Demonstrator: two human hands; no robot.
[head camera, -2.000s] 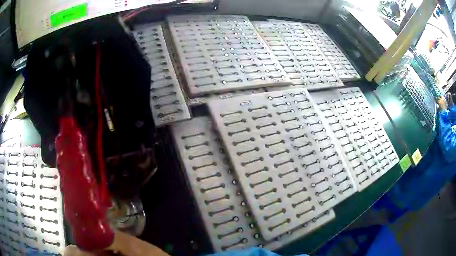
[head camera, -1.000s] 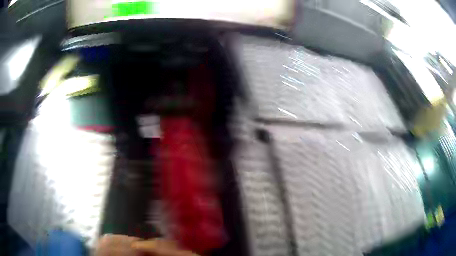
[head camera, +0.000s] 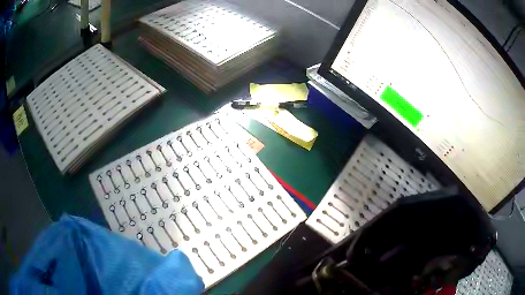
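A white parts tray (head camera: 193, 193) with rows of dark dumbbell-shaped parts lies in the middle. A blue sleeve (head camera: 103, 259) reaches over its near left corner; the hand of that arm is not visible. The black test fixture (head camera: 409, 242) stands at the lower right, cut off by the bottom edge. Only a bit of its red handle (head camera: 440, 290) shows. Neither of my hands can be seen.
A tray stack (head camera: 210, 34) stands at the back, another (head camera: 92, 106) at the left. Yellow slips (head camera: 282, 112) with a dark pen lie behind the middle tray. Another tray (head camera: 368, 184) lies beside the fixture, below the monitor (head camera: 443, 86) with its green box.
The view has swung left and tilted. The fixture moved to the lower right of the picture, and the left tray came to the middle. The hand at the red handle is out of view.
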